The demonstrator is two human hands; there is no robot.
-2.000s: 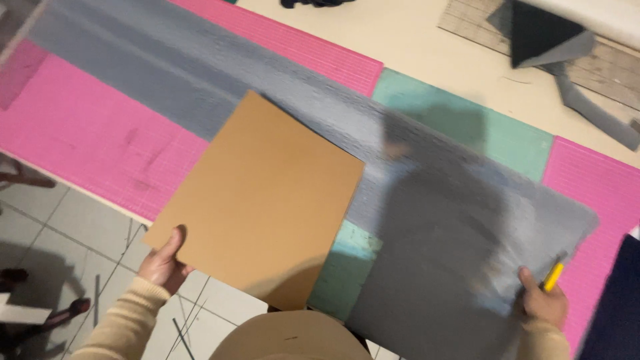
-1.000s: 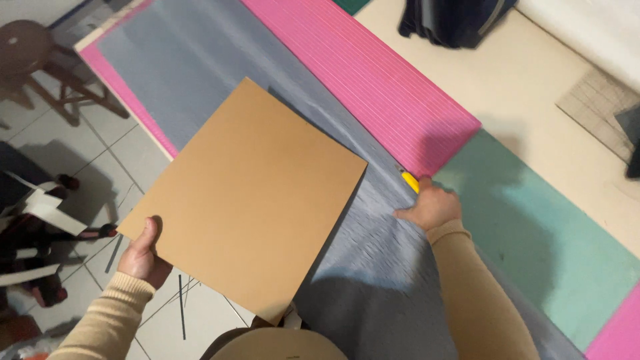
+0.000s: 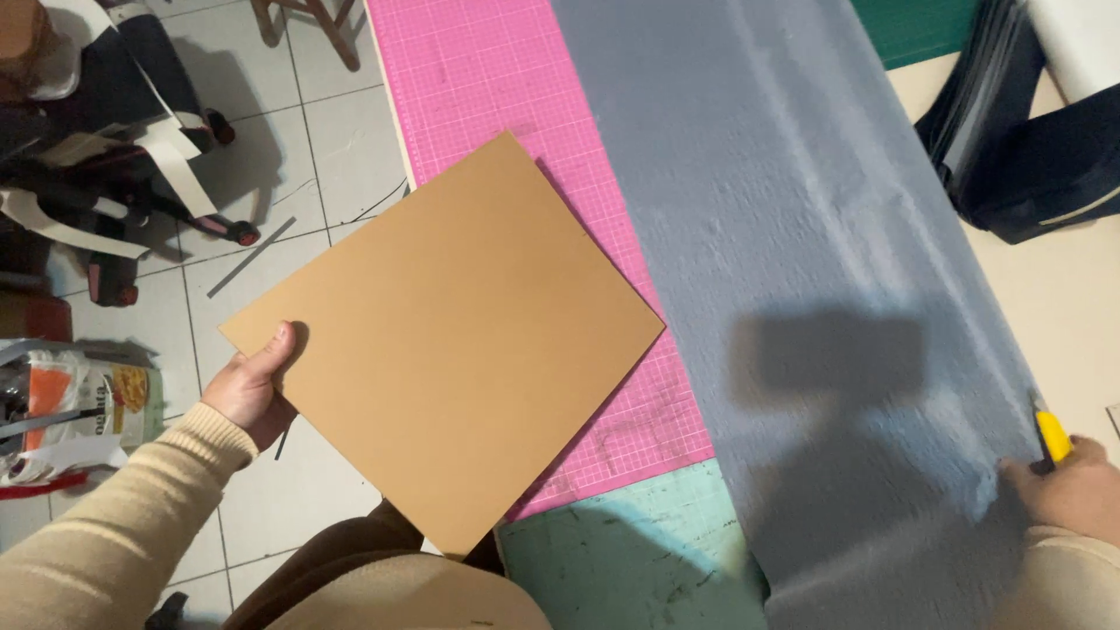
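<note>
My left hand (image 3: 254,385) grips one corner of a flat tan board (image 3: 455,341), thumb on top, and holds it tilted over the table's near edge. At the right, my right hand (image 3: 1063,481) is closed around a yellow utility knife (image 3: 1053,436), its fingers resting at the right edge of a long sheet of dark grey material (image 3: 770,236). The knife's tip points up along that edge. Beneath the sheet and the board lies a pink cutting mat (image 3: 490,70), with a pale green mat (image 3: 630,542) beside it.
Dark folded material (image 3: 1041,166) and a white roll (image 3: 1076,44) lie at the upper right, near a dark green mat (image 3: 914,31). On the tiled floor at the left are a wooden stool's legs (image 3: 324,26), wheeled furniture with pale strips (image 3: 175,166), and a plastic bag (image 3: 131,402).
The view has turned strongly. The grey sheet has shifted off part of the pink mat, baring it beside the board. My left hand still holds the board, and my right hand the knife.
</note>
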